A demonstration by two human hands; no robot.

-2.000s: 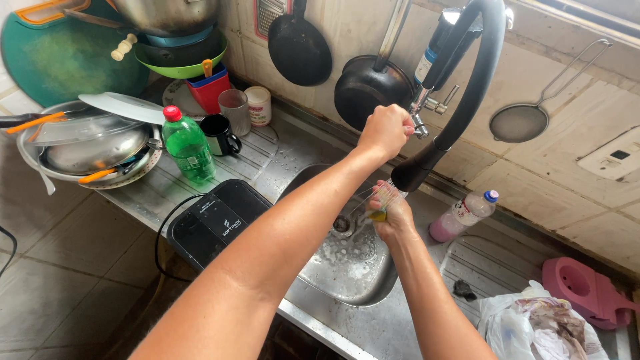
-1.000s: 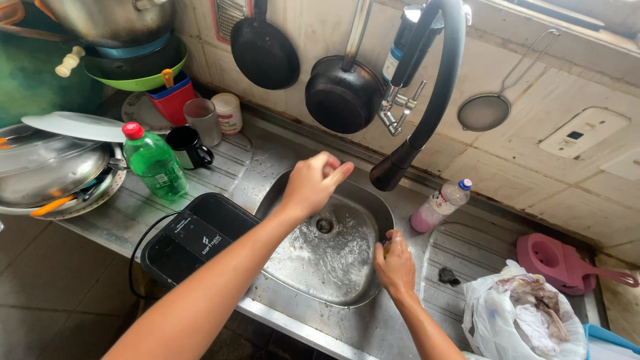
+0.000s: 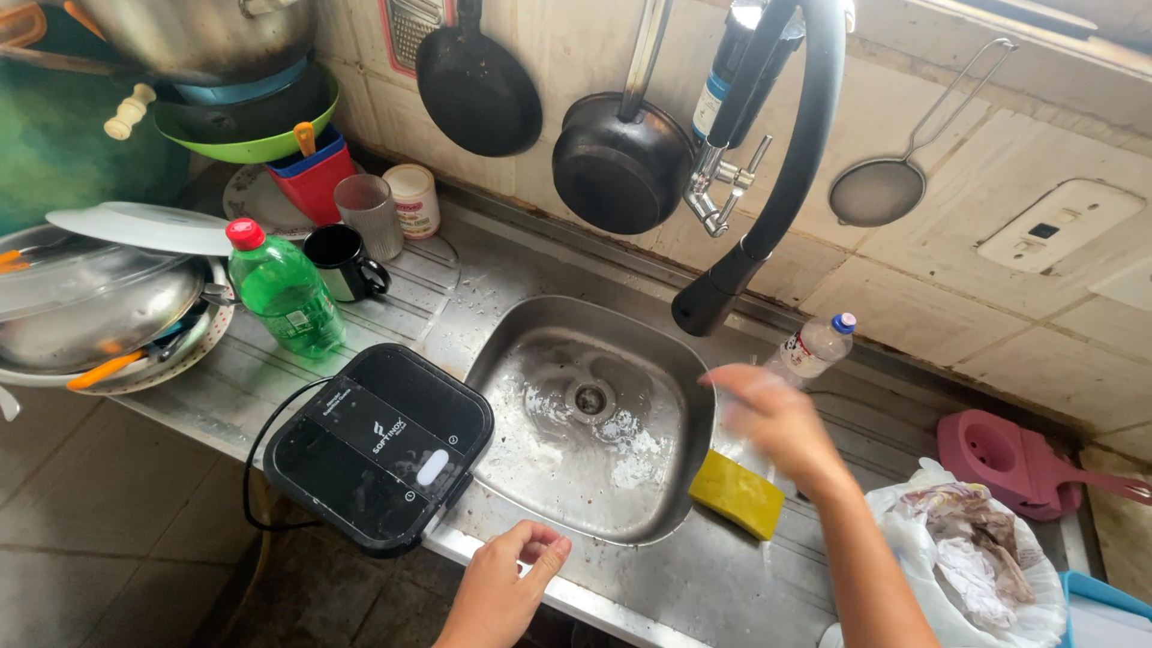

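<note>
My left hand (image 3: 511, 576) is at the counter's front edge, below the sink basin (image 3: 585, 423), its fingers curled and apart from the thumb with nothing between them. Blurred, my right hand (image 3: 774, 423) hovers right of the basin, in front of a plastic bottle with a blue cap (image 3: 814, 346); no held thing shows in it. A yellow sponge (image 3: 738, 493) lies on the basin's right rim, just below that hand. Above the basin hangs the black faucet spout (image 3: 711, 292), and suds lie around the drain. The black electric appliance (image 3: 382, 445) overlaps the basin's left side.
A green bottle (image 3: 283, 297), a black mug (image 3: 342, 261) and a glass (image 3: 369, 216) stand left. Stacked dishes (image 3: 99, 315) fill the far left. Pans (image 3: 621, 162) and a strainer (image 3: 877, 191) hang on the wall. A white plastic bag (image 3: 972, 549) and pink plastic item (image 3: 1008, 459) are right.
My left hand has moved from above the basin down to the counter's front edge. My right hand has left the basin's right rim, where the yellow sponge now lies uncovered.
</note>
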